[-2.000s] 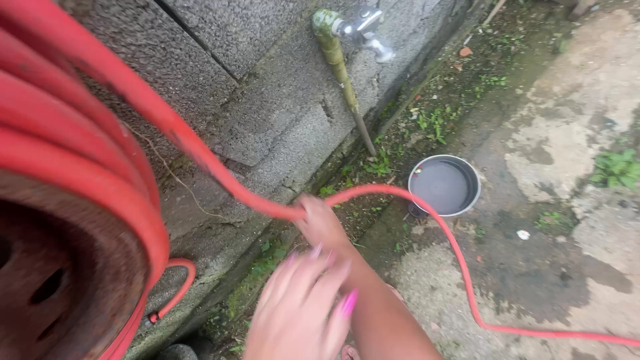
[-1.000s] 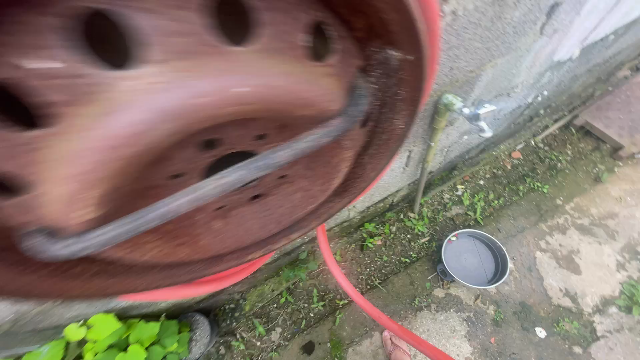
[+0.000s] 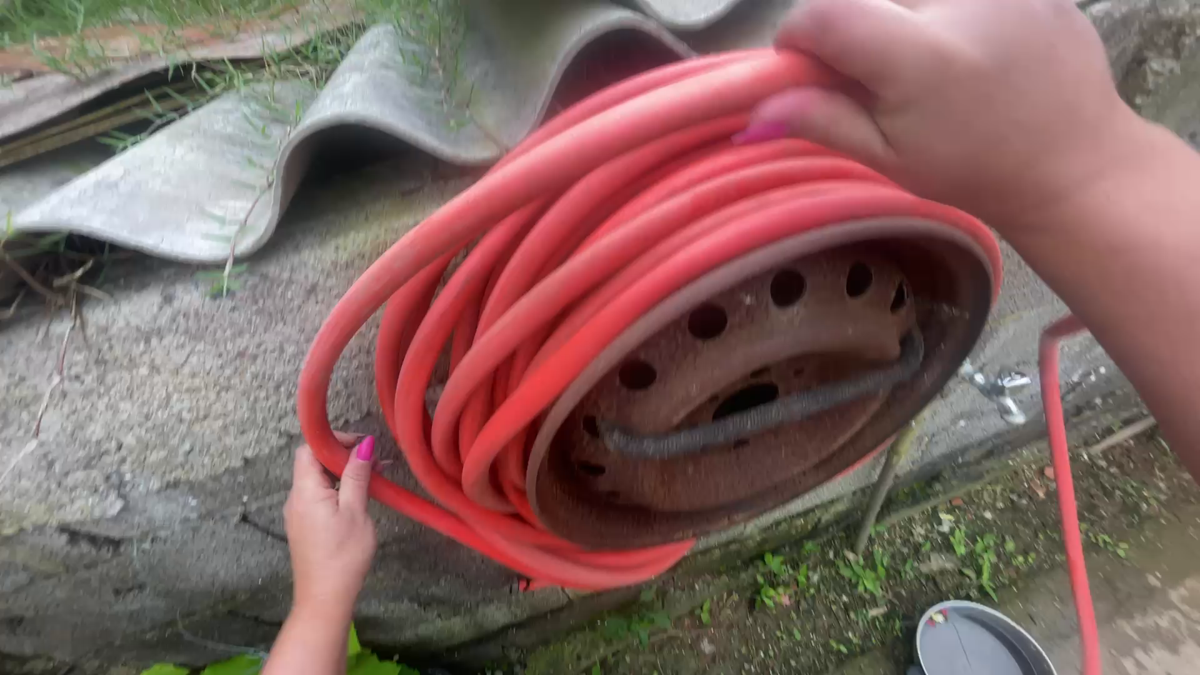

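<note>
A red hose lies in many loops around a rusty steel wheel rim, which is mounted at the concrete wall and has a bent metal bar across its face. My left hand, at the lower left, grips the outermost loop between thumb and fingers. At the upper right, my right hand is closed over the hose on top of the coil, its fingertips partly hidden. Another length of the hose hangs down beyond my right forearm toward the ground.
Corrugated roofing sheets jut over the top of the rough wall. A metal tap and its pipe are behind the rim at the right. A round grey pan sits on the ground below, near small weeds.
Both hands are now on the coil; one second ago neither was in view. The view has swung up and left, bringing in the roofing sheets.
</note>
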